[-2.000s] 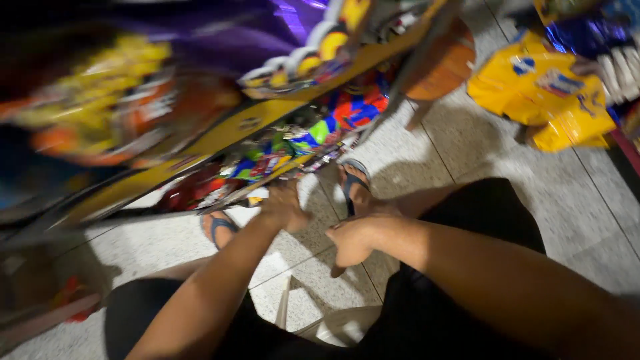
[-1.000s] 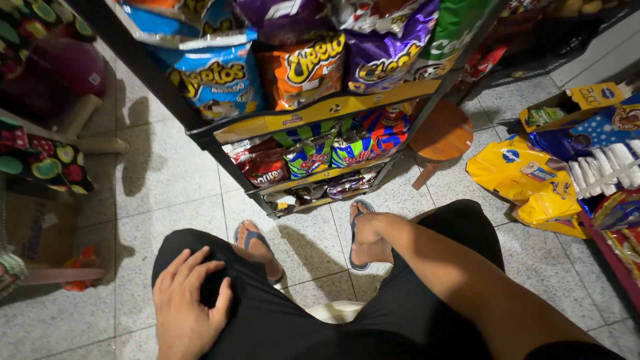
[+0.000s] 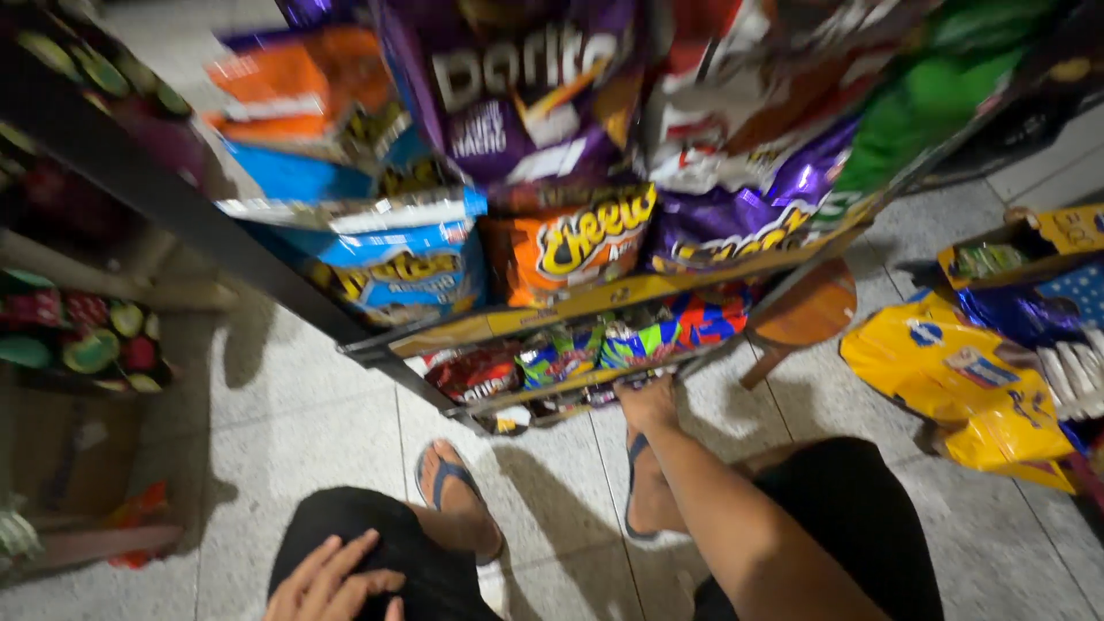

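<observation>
My right hand (image 3: 649,404) reaches down to the lowest shelf of a snack rack, at the small packets (image 3: 604,392) there; its fingertips are hidden, so any hold cannot be told. With its fingers apart and nothing in it, my left hand (image 3: 336,582) rests on my left thigh. Just above the lowest shelf are a red Doritos bag (image 3: 476,373) and green, purple and blue snack bags (image 3: 634,345). Higher up sit a blue Cheetos bag (image 3: 405,263), an orange Cheetos bag (image 3: 573,246) and a large purple Doritos bag (image 3: 517,95).
A round wooden stool (image 3: 815,306) stands right of the rack. Farther right are a yellow pet-food bag (image 3: 957,371) and an open yellow box (image 3: 992,254). At left are a patterned cloth (image 3: 86,332) and a cardboard box (image 3: 78,448). My sandalled feet (image 3: 453,483) are on the tiled floor.
My right hand has moved from beside my right foot to the rack's lowest shelf. My left hand, near my feet at first, came to my thigh and remains there.
</observation>
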